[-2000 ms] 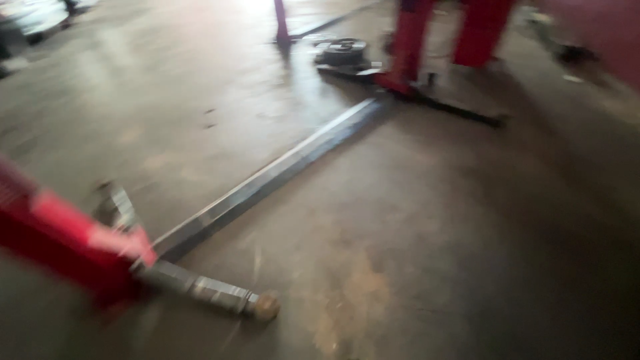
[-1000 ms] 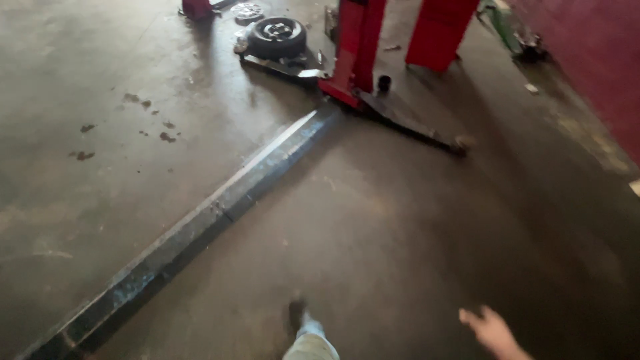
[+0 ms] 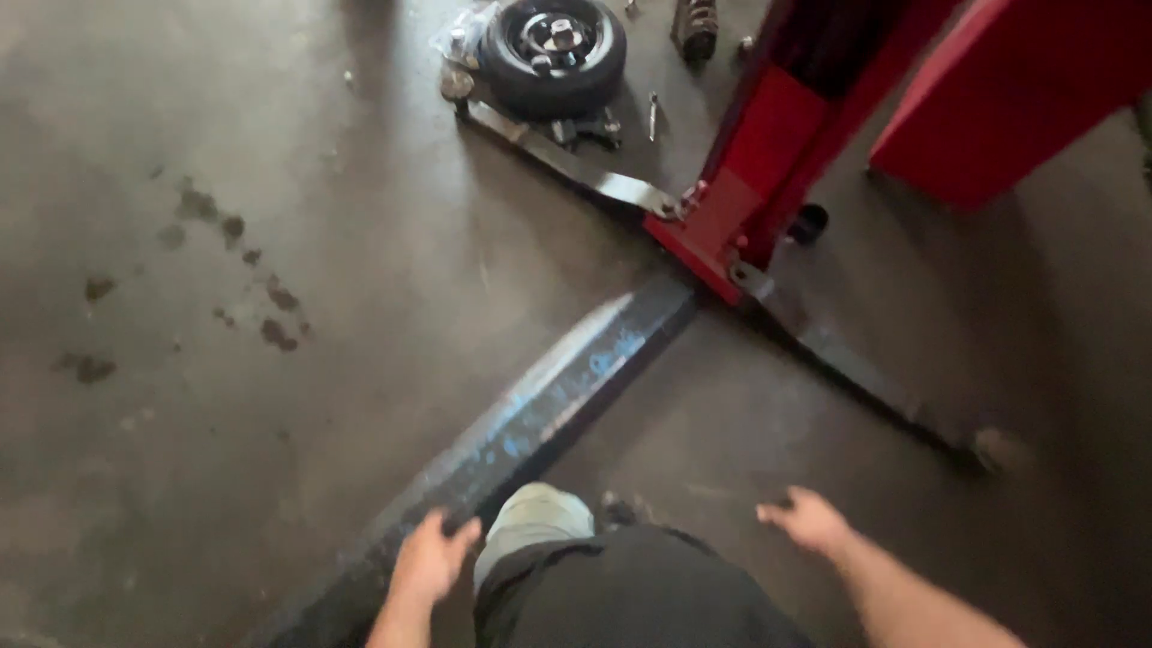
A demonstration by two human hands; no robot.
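My left hand (image 3: 432, 553) hangs at the lower centre-left with thumb and fingers apart and nothing in it, seen over the metal floor cover (image 3: 558, 396) that runs diagonally to the base of a red lift post (image 3: 747, 171). My right hand (image 3: 805, 520) is over the concrete floor at the lower right, empty, its fingers partly spread. Between the hands are my dark shirt and one light trouser knee. Neither hand appears to touch anything. One lift arm (image 3: 567, 166) reaches up and left from the post, another lift arm (image 3: 846, 364) down and right.
A wheel with its tyre (image 3: 553, 54) lies beyond the left lift arm, with metal parts and a wrench-like tool (image 3: 653, 117) near it. A coil spring part (image 3: 696, 29) lies at the top. Right of the post stands a red panel (image 3: 999, 99). Dark stains (image 3: 279, 333) mark the floor at left.
The view has moved closer to the red post and wheel. My left hand has come into view; a second ago only my right hand showed.
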